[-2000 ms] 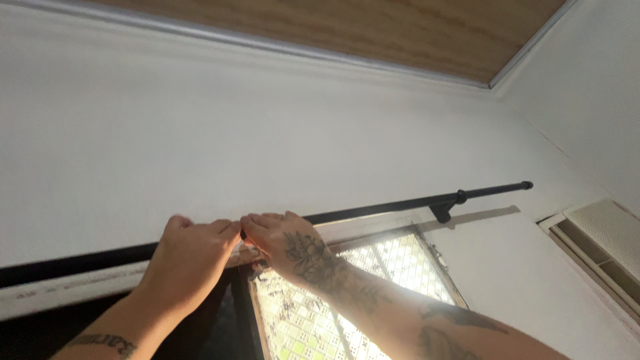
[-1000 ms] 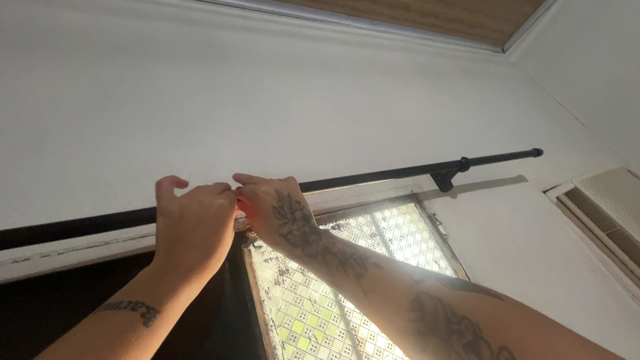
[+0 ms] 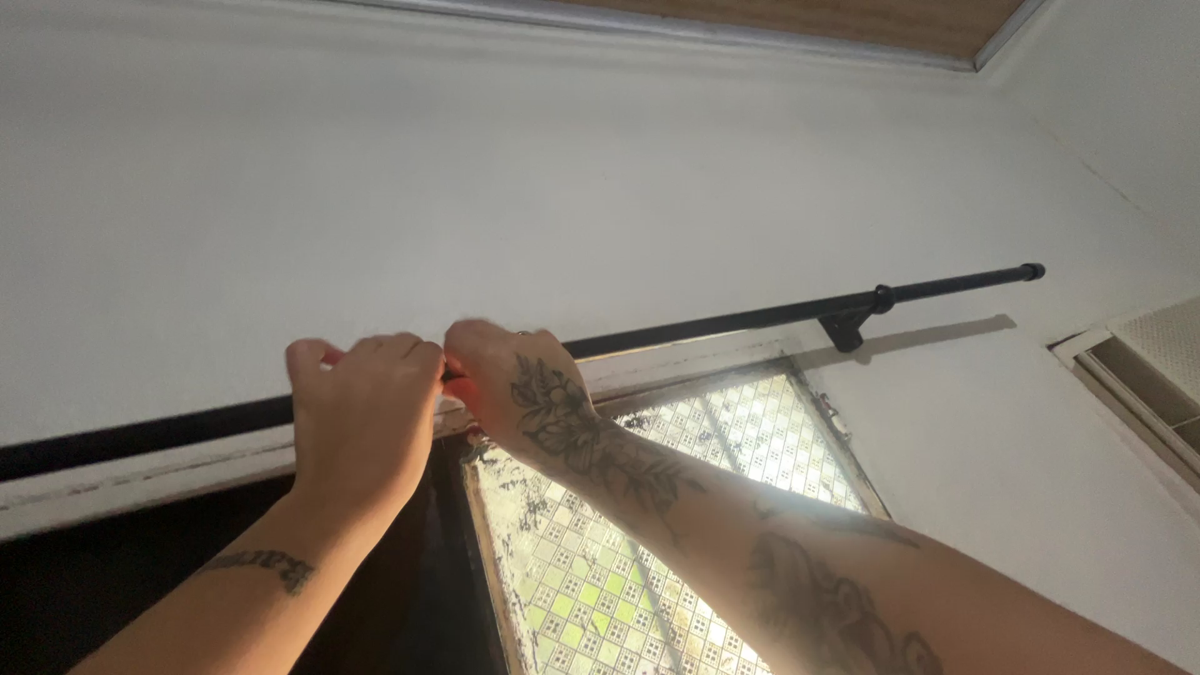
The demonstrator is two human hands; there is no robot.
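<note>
A black curtain rod (image 3: pixel 712 325) runs across the wall above a window, rising toward the right. My left hand (image 3: pixel 366 408) is closed around the rod left of the view's middle. Right beside it, my right hand (image 3: pixel 516 380) grips the same rod, with its thumb side close to the left hand's fingers. The fingers hide the stretch of rod under both hands. Farther right, a black wall bracket (image 3: pixel 845 330) carries the rod, with a ring (image 3: pixel 882 299) around it there. An end cap (image 3: pixel 1034 272) closes the rod's right end.
Below the rod are a worn white frame ledge (image 3: pixel 141 480) and a sunlit patterned glass pane (image 3: pixel 600 581), with a dark opening to its left. A wood-toned ceiling panel (image 3: pixel 825 21) with pale trim is overhead. A recessed vent or air-conditioner unit (image 3: pixel 1139 384) sits at the right.
Both hands stay at the rod, close together. My left index finger, raised a second ago, is now curled lower. The right hand's fingers are more curled than a second ago.
</note>
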